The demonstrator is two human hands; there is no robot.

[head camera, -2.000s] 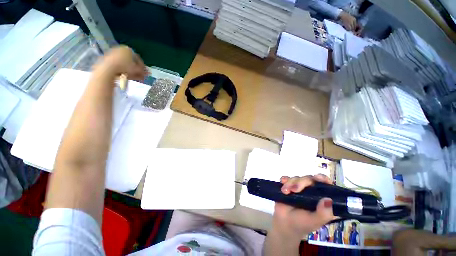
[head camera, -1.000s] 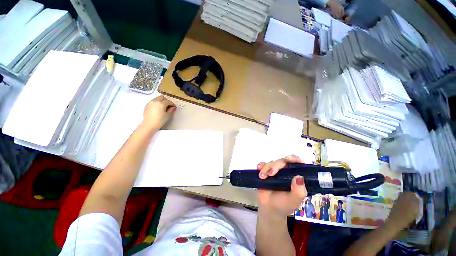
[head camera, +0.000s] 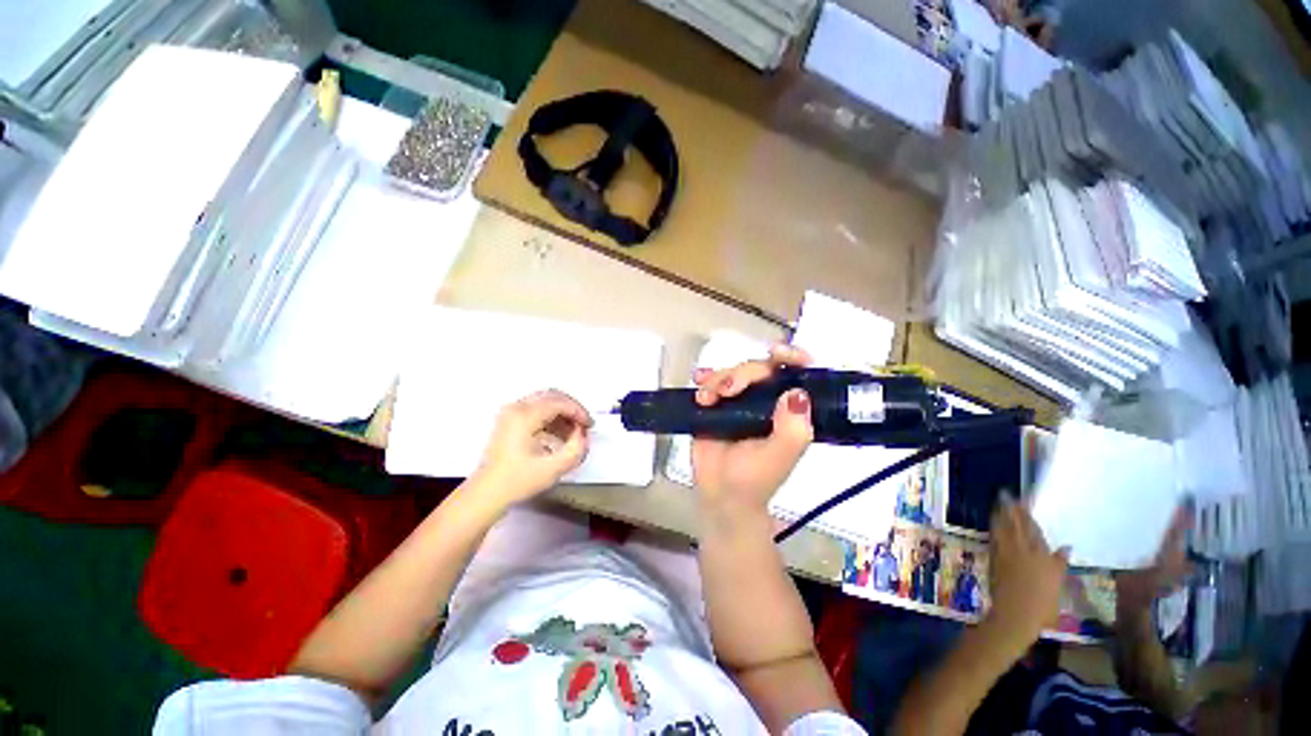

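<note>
My right hand (head camera: 751, 439) is closed around the black electric screwdriver (head camera: 784, 407), which lies level with its bit pointing left. My left hand (head camera: 541, 440) is at the tip of the bit, thumb and fingertips pinched together; a screw between them is too small to make out. Both are above a white board (head camera: 446, 377) with rounded corners, flat on the bench. More white boards (head camera: 834, 482) lie partly under the screwdriver. A small white sheet (head camera: 845, 331) lies behind it.
Clear tray of small metal parts (head camera: 439, 144) at upper left, beside a white board stack (head camera: 158, 187). A black head strap (head camera: 601, 166) lies on brown cardboard (head camera: 762, 216). Wrapped stacks (head camera: 1064, 288) stand right. A coworker's hands hold a white board (head camera: 1107, 493). Red stool (head camera: 245, 568) below left.
My left hand has moved from near the parts tray to the bit's tip over the board. The screwdriver has shifted slightly left. The coworker's hands now hold a white board.
</note>
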